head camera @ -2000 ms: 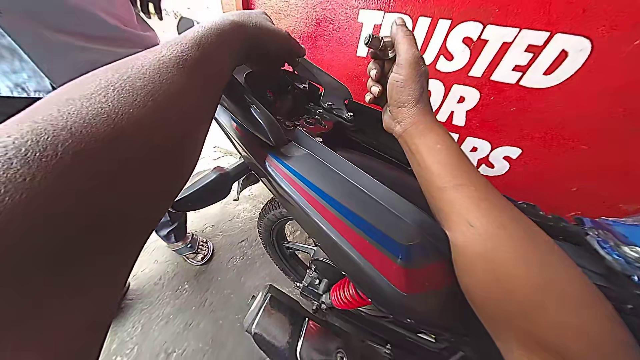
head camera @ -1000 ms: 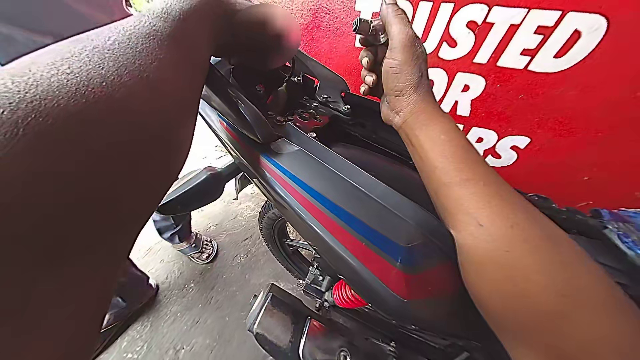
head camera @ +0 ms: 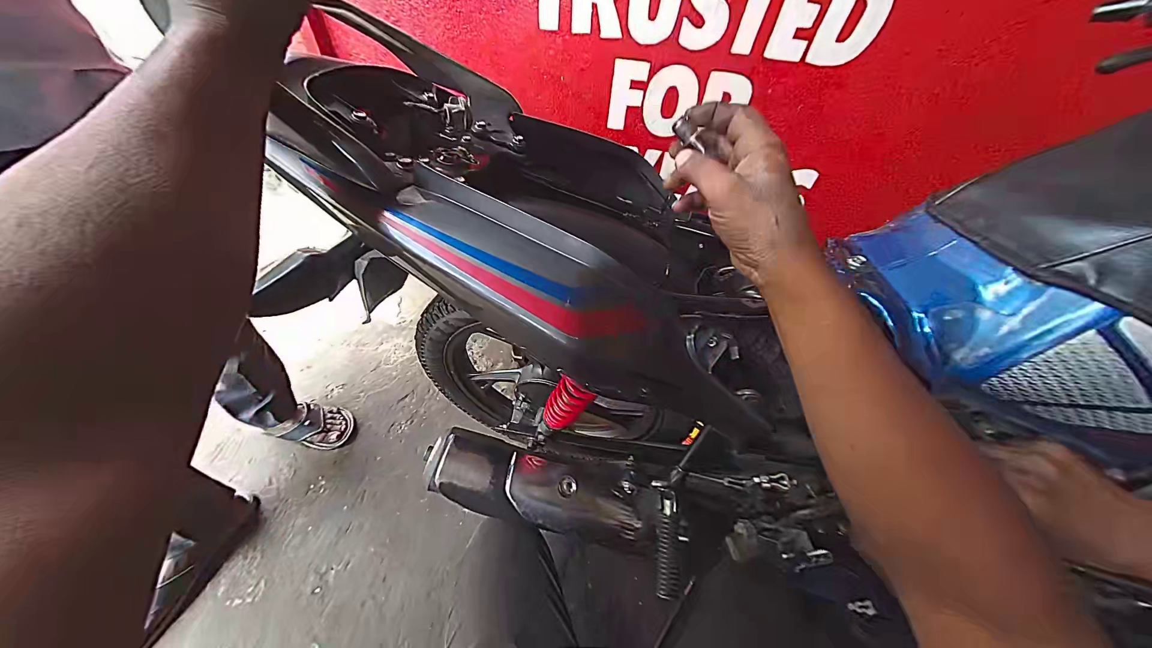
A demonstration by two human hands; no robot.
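Note:
My left hand (head camera: 238,11) is at the top edge, partly cut off, beside the tail of a black motorcycle; its fingers are hidden. My right hand (head camera: 751,184) is raised over the motorcycle's seat area, with a small dark metal part (head camera: 688,133), perhaps a socket, between thumb and fingers. Below it lies the black side panel (head camera: 504,270) with blue and red stripes. The tail's inside (head camera: 441,135) is exposed, with bolts and brackets showing. Under the panel are a red shock absorber spring (head camera: 567,403), the rear wheel (head camera: 450,360) and the exhaust muffler (head camera: 576,495).
Another person's hand (head camera: 1053,490) is low at the right, beside a blue motorcycle body (head camera: 1008,288) with a black cover (head camera: 1062,198). A person's sandalled foot (head camera: 328,425) stands at the left. A red painted wall (head camera: 945,117) with white lettering rises behind.
The view has swung, bringing the blue motorcycle and another person's hand into sight. My right hand has gone from a closed fist with its thumb on top to a looser pinch on the metal part.

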